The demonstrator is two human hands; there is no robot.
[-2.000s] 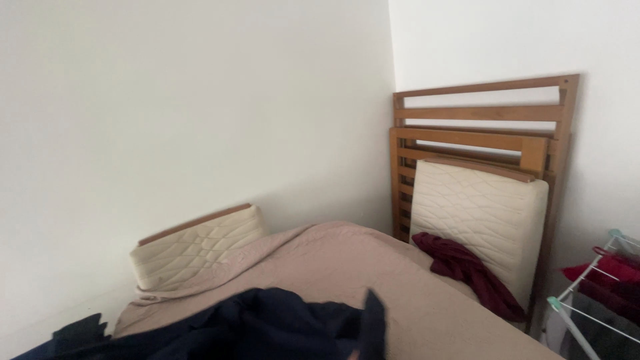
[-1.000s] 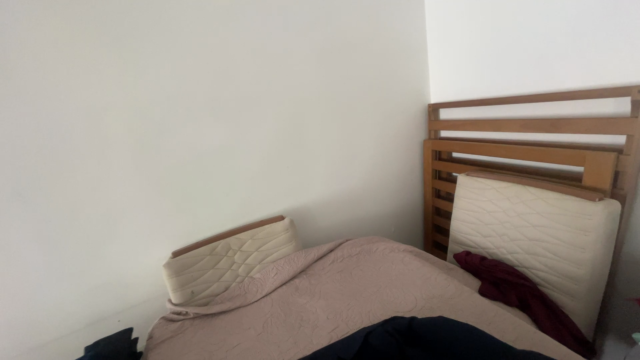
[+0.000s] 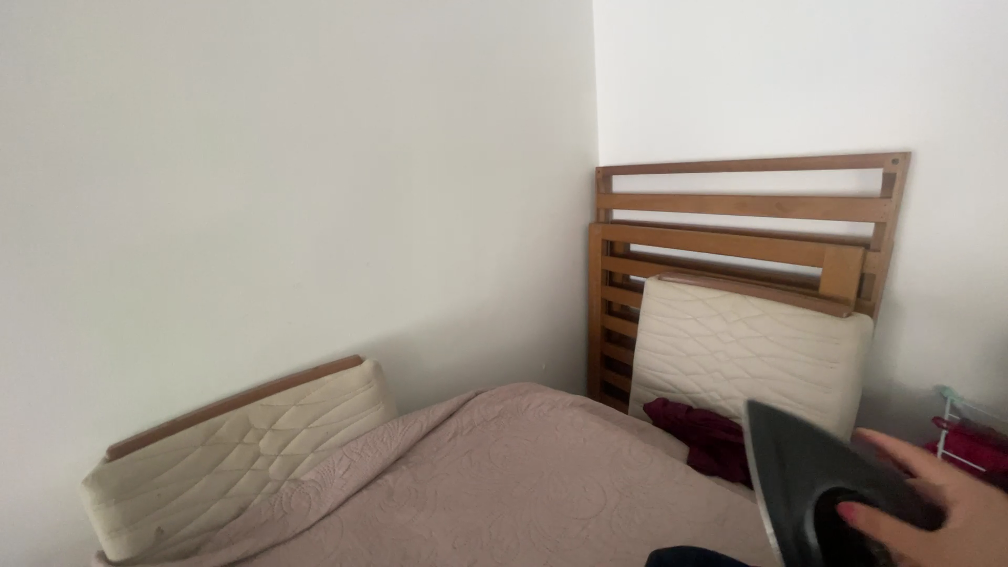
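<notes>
At the lower right my right hand (image 3: 937, 504) holds a dark clothes iron (image 3: 819, 472), its pointed tip up and its light soleplate edge facing left. The fingers lie around the iron's body; its rear part is cut off by the frame. Just left of the iron, a bit of navy cloth (image 3: 689, 557) shows at the bottom edge. Behind them spreads a dusty-pink quilted bedspread (image 3: 504, 480). A maroon cloth (image 3: 697, 437) lies by the iron's tip, partly hidden by it. My left hand is out of view.
A cream quilted cushion with a wooden edge (image 3: 260, 449) leans at the left wall. Another cream quilted cushion (image 3: 748, 354) leans against slatted wooden frames (image 3: 740, 206) in the corner. At the far right stands a drying rack (image 3: 949, 429) with a red garment (image 3: 976, 445).
My right hand with the iron has come into view at the lower right. Less of the navy cloth shows now than in both earlier frames.
</notes>
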